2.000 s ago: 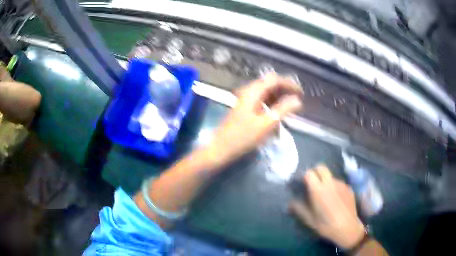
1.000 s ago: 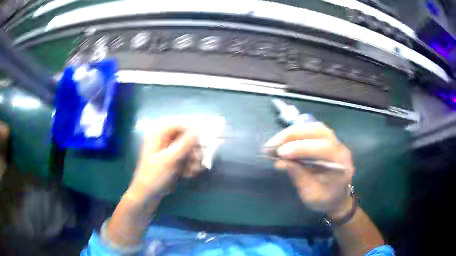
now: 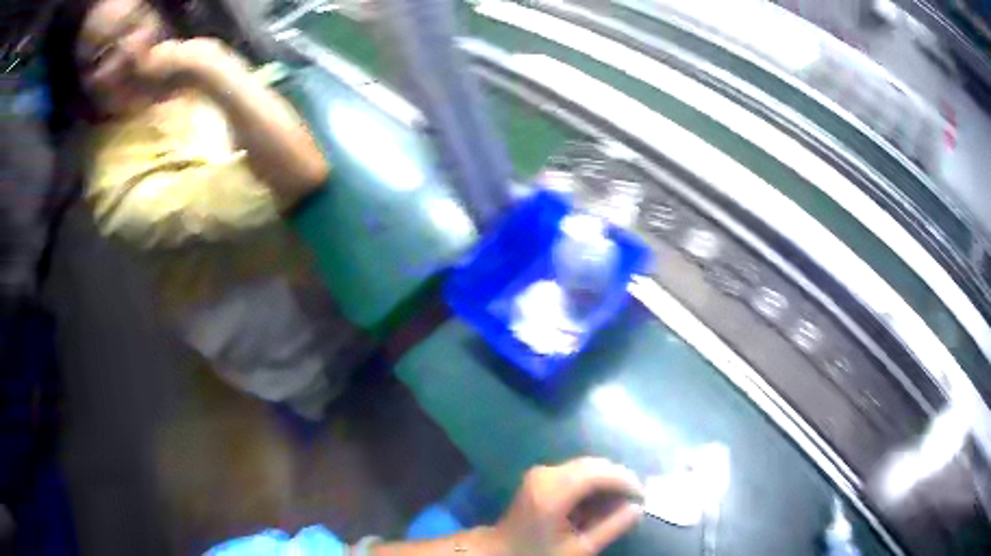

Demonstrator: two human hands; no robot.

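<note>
My left hand [image 3: 576,502] is at the bottom, blurred, with thumb and forefinger curled together at the edge of a crumpled white wipe [image 3: 693,487]. The wipe seems pinched at its left edge, over the green bench. My right hand is not in view. A pale bottle tip [image 3: 839,532] shows at the bottom right, cut off by the frame edge.
A blue bin [image 3: 494,285] holds a translucent bottle [image 3: 585,255] and white material [image 3: 543,318]. A grey post [image 3: 451,109] stands behind it. Line plates with round units [image 3: 769,304] run beside white rails [image 3: 695,141]. A person in yellow [image 3: 179,163] is at left. A blurred pale object [image 3: 924,456] is at right.
The view has swung left, bringing the neighbouring person into sight and the bin toward the middle. My right hand, which held a thin tool a second ago, has left the picture.
</note>
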